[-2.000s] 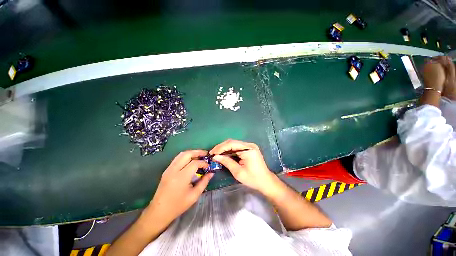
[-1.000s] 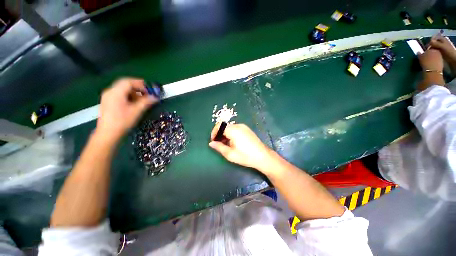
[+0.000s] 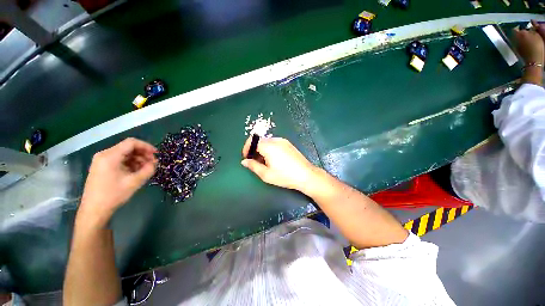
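Observation:
My right hand [image 3: 276,162] holds a slim black tool [image 3: 253,146], likely tweezers, at the near edge of a small pile of white pieces [image 3: 260,126]. My left hand [image 3: 122,173] is bare, with fingers curled and slightly apart, at the left edge of a dark pile of leaded components [image 3: 184,161]. I see nothing held in it, though the inside of the fingers is dark and blurred. A dark blue electronic unit [image 3: 155,89] with a yellow-white block lies on the conveyor beyond the white rail.
The white rail [image 3: 221,85] separates bench and green conveyor. More units lie on the conveyor and two [image 3: 418,55] on the bench at right, near a pale strip [image 3: 499,45]. A neighbouring worker's white sleeve [image 3: 519,125] is at right. Clear plastic [image 3: 36,200] is at left.
My left hand has let go of the unit, now on the conveyor, and drawn back towards me beside the dark pile. My right hand stays by the white pieces with the tool.

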